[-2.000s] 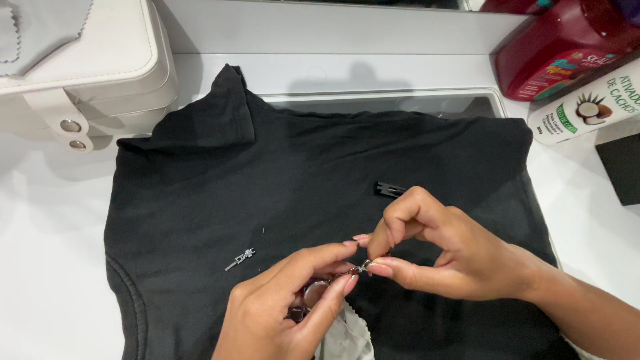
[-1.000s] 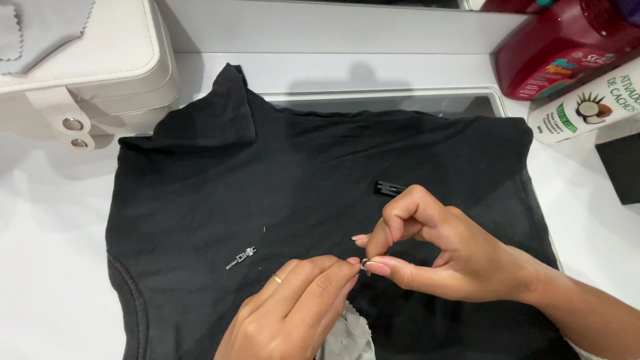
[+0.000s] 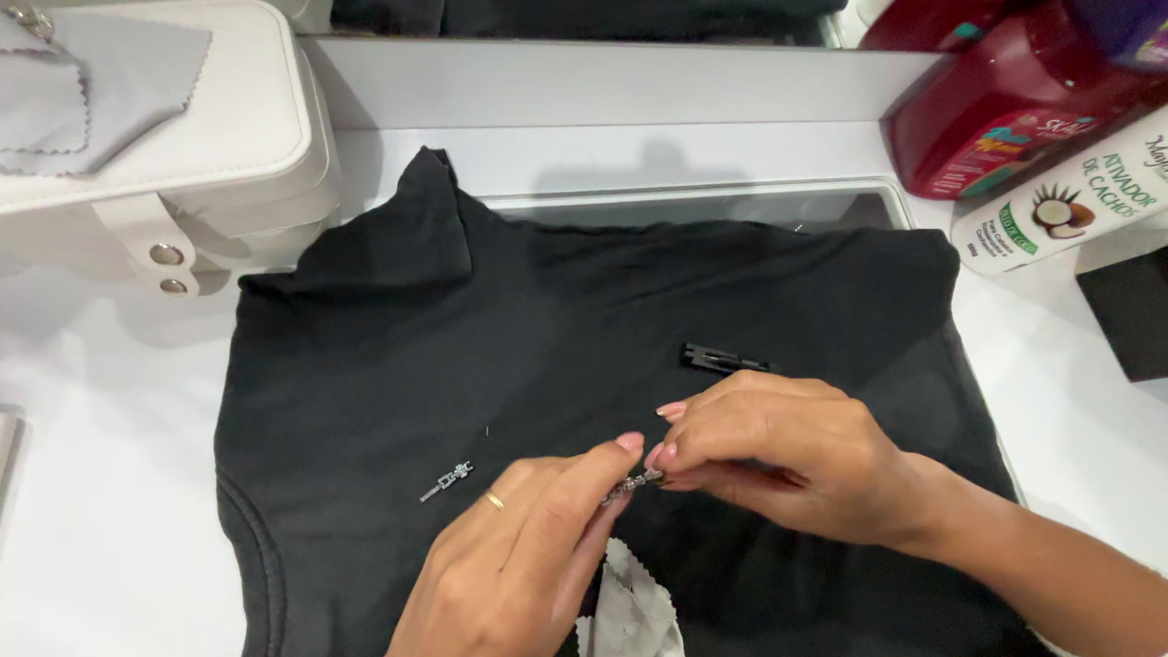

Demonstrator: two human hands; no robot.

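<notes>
My left hand (image 3: pixel 529 547), with a gold ring on one finger, pinches a small silver metal chain or bracelet (image 3: pixel 630 486) between thumb and fingertips. The fingertips of my right hand (image 3: pixel 785 447) grip the other end of that piece. Below them a grey cloth with a zigzag edge (image 3: pixel 630 607) hangs by my left hand. Both hands are over a black garment (image 3: pixel 566 328) spread flat. Left of my left hand lie a short silver link piece with a clasp-like end (image 3: pixel 446 482) and a tiny pin (image 3: pixel 487 431). A black tool (image 3: pixel 721 358) lies just behind my right hand.
A white case with snap straps (image 3: pixel 155 219) stands at the left with grey cloths (image 3: pixel 137 82) on it. A red bottle (image 3: pixel 985 119) and a white bottle (image 3: pixel 1058 205) are at the right, near a black flat object (image 3: pixel 1131 310). A glass-like panel's frame (image 3: pixel 712 192) shows behind the garment.
Both hands stay close together at the chain. A round metal part seen under my left hand two seconds ago is now hidden. More of the silver chain shows between my fingertips than one second ago.
</notes>
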